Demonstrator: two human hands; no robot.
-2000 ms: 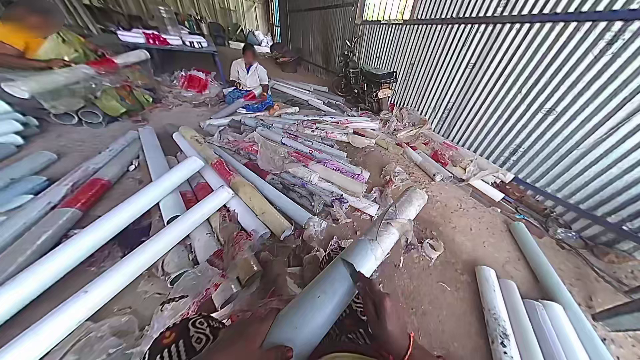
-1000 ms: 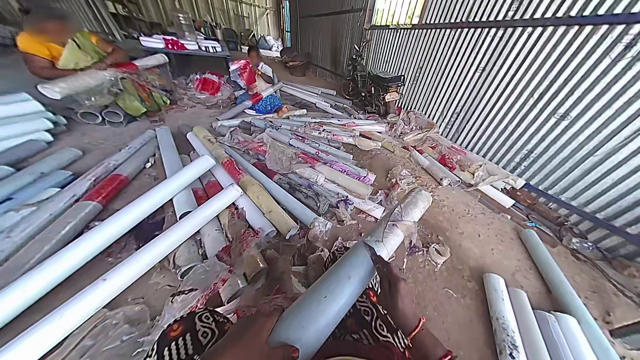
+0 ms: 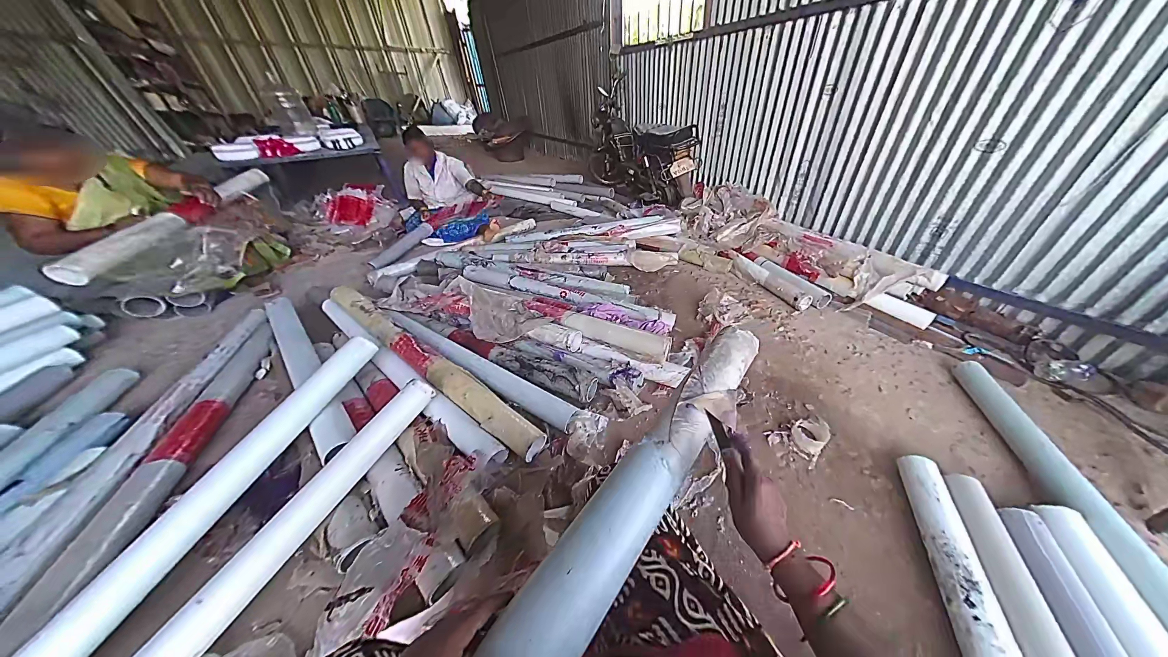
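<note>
A grey plastic pipe (image 3: 593, 538) slants up from the bottom edge over a patterned cloth on my lap. Its far end (image 3: 728, 360) is coated with a pale, dirty layer, with a torn flap of film where the coating meets smooth grey. My right hand (image 3: 753, 497), wearing red bangles at the wrist, is closed on a dark, flat, blade-like tool (image 3: 721, 435) against the pipe's right side at that flap. Low at the bottom edge, my left hand (image 3: 461, 630) is beside the pipe's near part, mostly cut off; its fingers are hidden.
Long pipes (image 3: 265, 493) lie at left, more (image 3: 967, 557) at right. A heap of film-wrapped pipes (image 3: 584, 310) and torn plastic film (image 3: 401, 584) cover the floor ahead. Two people (image 3: 443, 182) sit beyond, one at left holding a pipe (image 3: 119, 246). A motorcycle (image 3: 643, 151) stands by the metal wall.
My right hand has moved forward along the pipe to the coated part, and the dark tool now shows in it. The left hand shows less than before.
</note>
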